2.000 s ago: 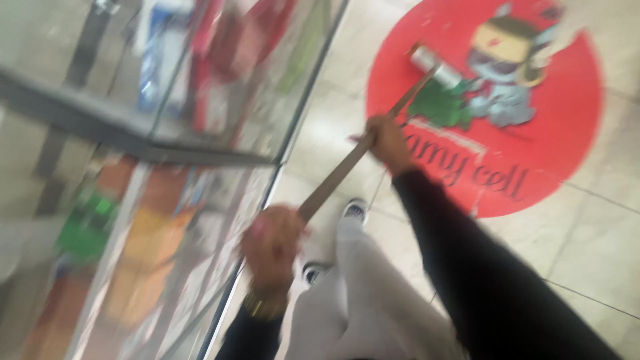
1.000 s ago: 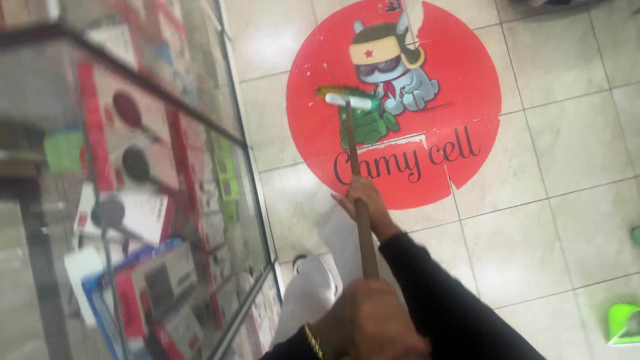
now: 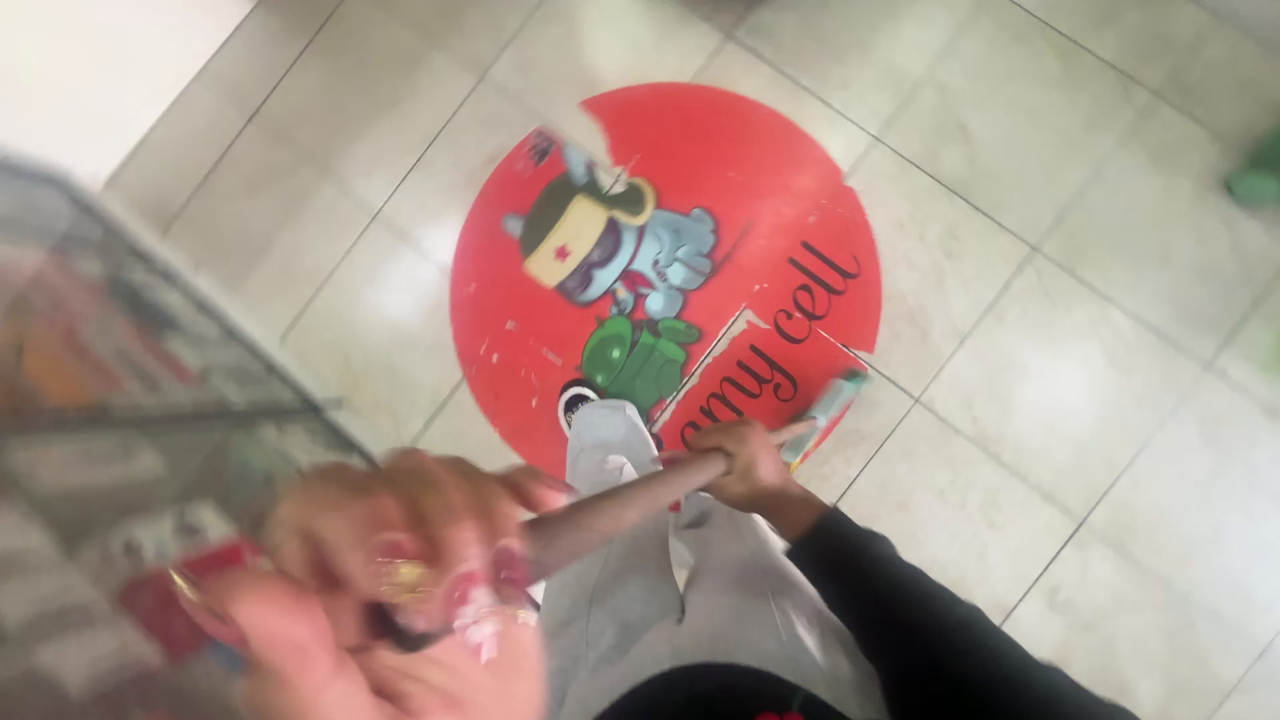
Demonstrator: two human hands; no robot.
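My left hand (image 3: 400,570), blurred and close to the camera at the lower left, is closed around the top end of a long wooden broom handle (image 3: 620,505). Farther down the same handle, my right hand (image 3: 742,463) grips it, its black sleeve reaching to the lower right. Beyond my right hand the broom head (image 3: 828,412), pale with green and yellowish bristles, lies over the lower right edge of a round red floor sticker (image 3: 790,190). The sticker bears cartoon figures and writing, and its surface is torn in places.
A glass display case (image 3: 180,300) with boxed goods stands along the left. Light floor tiles (image 3: 1000,420) surround the sticker. One shoe (image 3: 577,402) of mine rests on the sticker's lower edge. A green object (image 3: 1255,185) is at the far right.
The broom head was over the sticker's cartoon figures and is now by its edge near the end of the writing. Both hands still hold the handle. The view has turned strongly.
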